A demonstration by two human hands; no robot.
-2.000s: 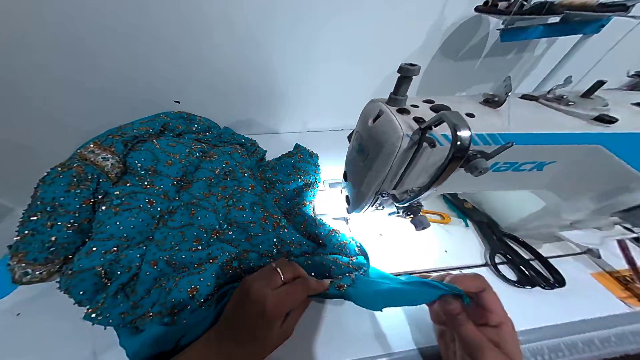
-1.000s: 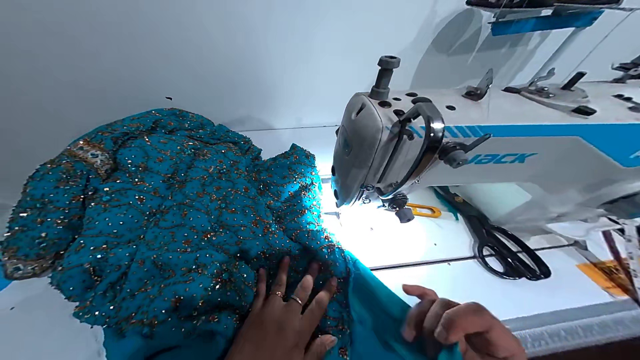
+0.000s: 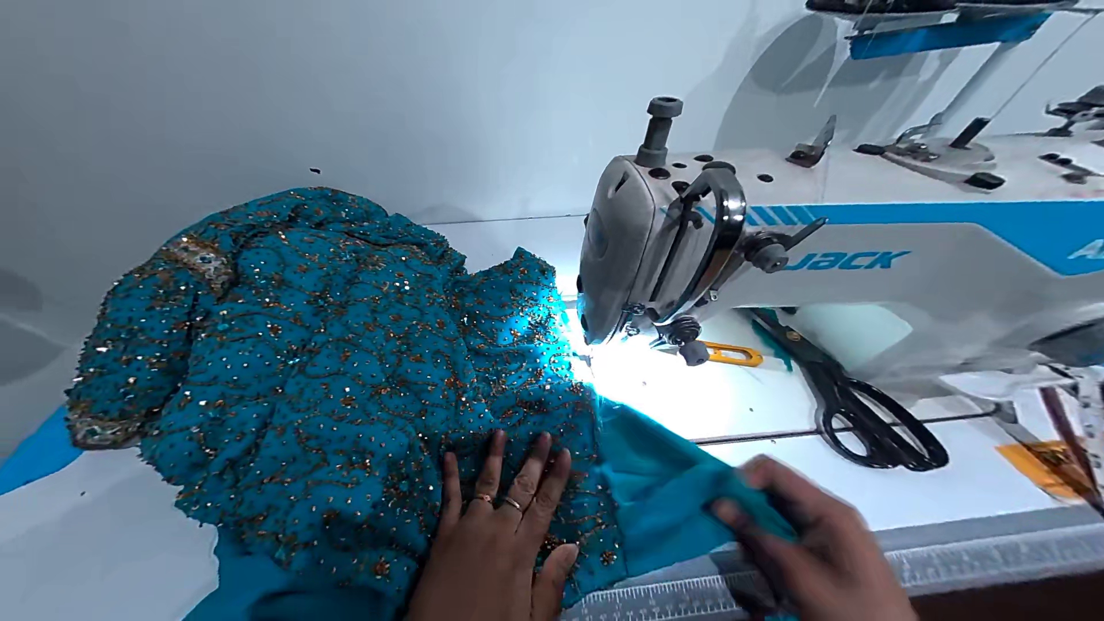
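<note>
A teal garment with beads and sequins [image 3: 336, 345] lies spread to the left of a white Jack sewing machine [image 3: 914, 293], its right edge beneath the lit needle area. My left hand [image 3: 500, 535] rests flat on the beaded fabric with its fingers apart; two of them bear rings. From under the beaded edge a plain teal fabric layer [image 3: 664, 483] extends to the right. My right hand [image 3: 811, 543] pinches the right end of this plain layer between thumb and fingers. The needle and presser foot are lost in the lamp's glare.
Black-handled scissors [image 3: 871, 414] lie under the machine arm, beside a small yellow tool [image 3: 733, 354]. A clear ruler [image 3: 1000, 556] runs along the table's front edge. An orange item [image 3: 1044, 466] lies at the right, and a thread stand [image 3: 957, 34] rises behind the machine.
My left hand lies flat on the beaded fabric, where two seconds ago it gripped the edge. The plain layer is now spread wider, and my right hand has closed on its end.
</note>
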